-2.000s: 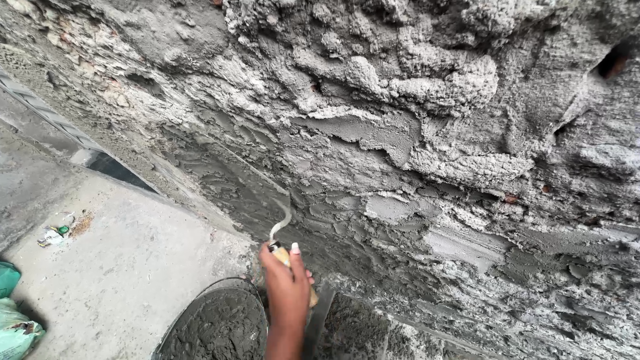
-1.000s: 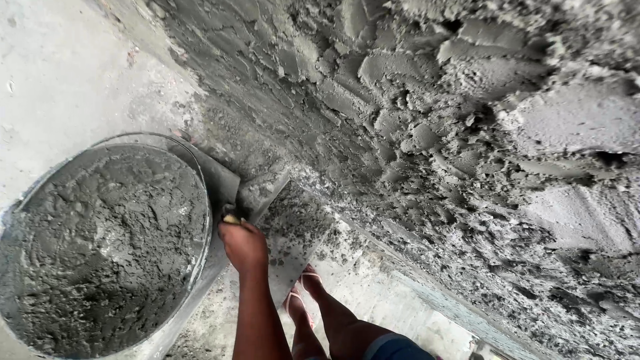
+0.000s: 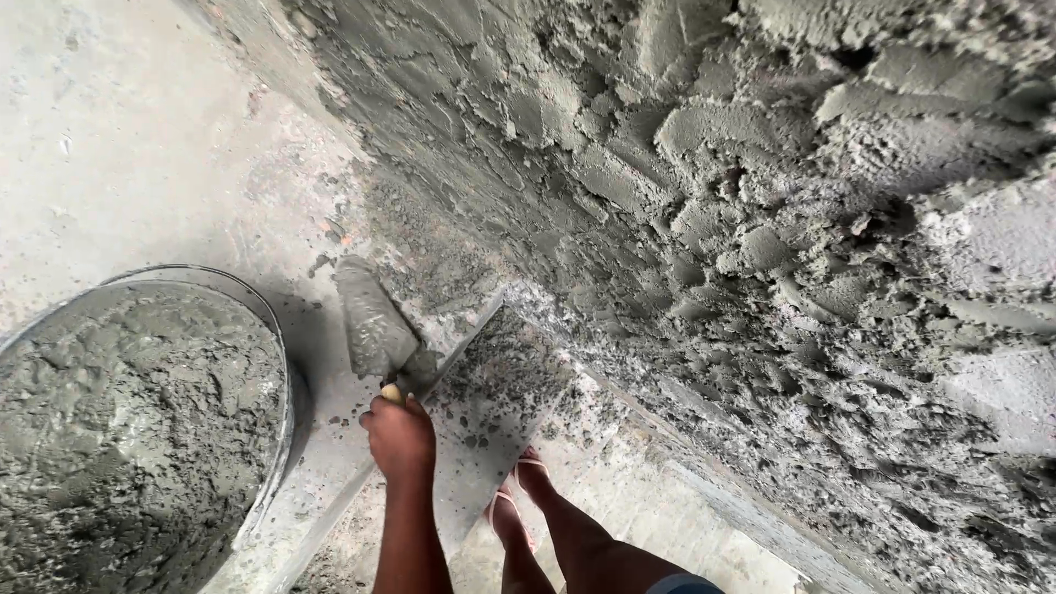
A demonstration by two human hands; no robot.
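Observation:
My left hand (image 3: pixel 402 433) grips the pale handle of a trowel (image 3: pixel 371 322), thumb along the near end. The trowel's blade is smeared with wet grey mortar and points away from me, low over the floor, between the bucket and the wall. A small heap of mortar (image 3: pixel 422 369) lies beside the blade's heel. To the left of my hand is a round bucket (image 3: pixel 285 371) filled nearly to its rim with wet mortar (image 3: pixel 140 412). Rough, trowel-marked mortar covers the wall (image 3: pixel 627 206) on the right. My right hand is out of view.
A straight thin edge (image 3: pixel 470 340) runs across the floor from the wall past my hand. Mortar crumbs (image 3: pixel 511 371) are scattered beyond it. My feet (image 3: pixel 516 495) in thong sandals stand close to the wall's base. Pale concrete floor (image 3: pixel 140 124) extends at upper left.
My left hand has brought the trowel from the wall's lower part down to the floor beside the bucket. The blade now shows plainly. The view has swung toward my feet.

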